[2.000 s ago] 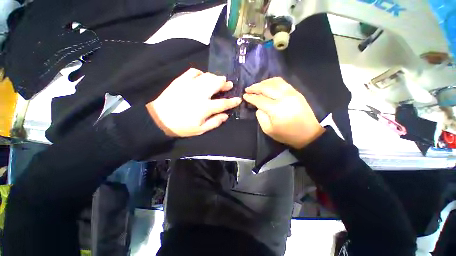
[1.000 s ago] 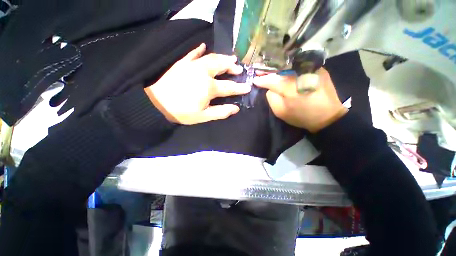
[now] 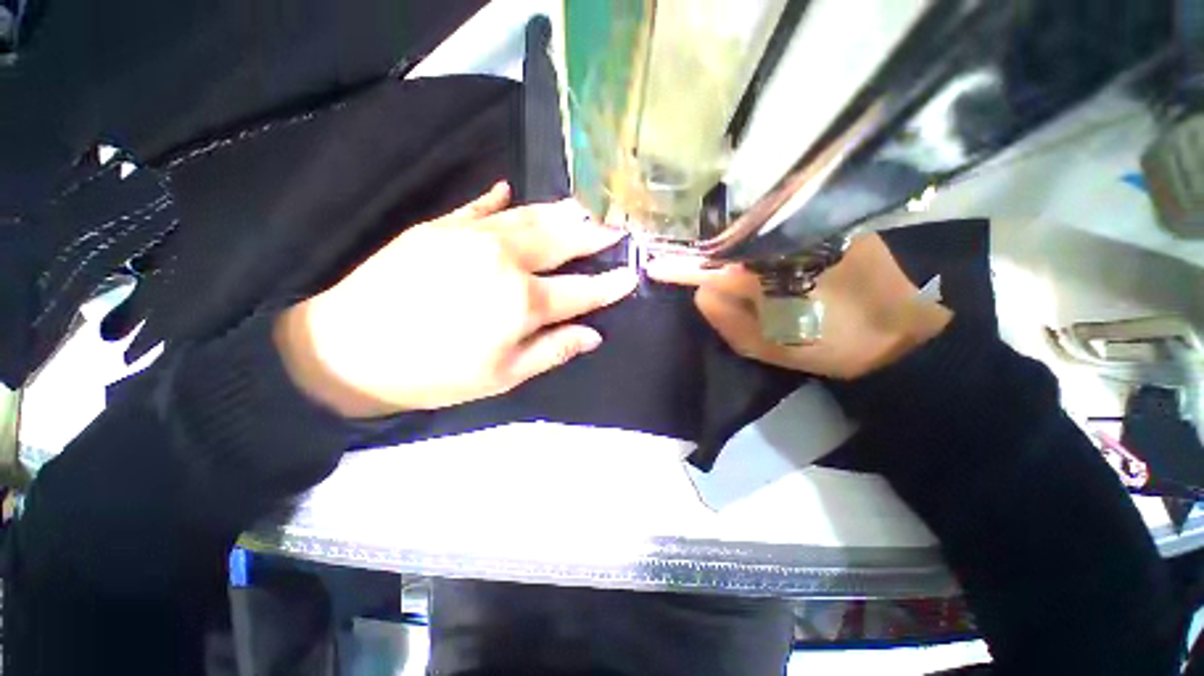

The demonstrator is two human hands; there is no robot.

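Note:
A black garment panel (image 3: 607, 376) lies on the white machine table under the sewing machine head (image 3: 673, 145). My left hand (image 3: 449, 310) lies flat on the panel, fingers apart, with its fingertips at the presser foot area. My right hand (image 3: 832, 310) is on the panel's right side, its index fingertip at the same spot, partly hidden behind the machine's knob. A small dark shiny bit of the zip (image 3: 638, 262) shows between the fingertips. The needle cannot be made out. A grey-white piece (image 3: 772, 449) pokes out from under the panel near my right wrist.
Black cut panels (image 3: 264, 66) with pale dashed lines are piled at the left. Pink-red snips (image 3: 1122, 458) and a black scrap (image 3: 1158, 423) lie at the right. The table's marked front edge (image 3: 634, 565) curves across below, above my lap.
The view has moved closer to the machine head, which looms larger. The panel sits higher off my lap, showing the white table front. Both hands have stayed on the cloth, fingertips now at the presser foot area.

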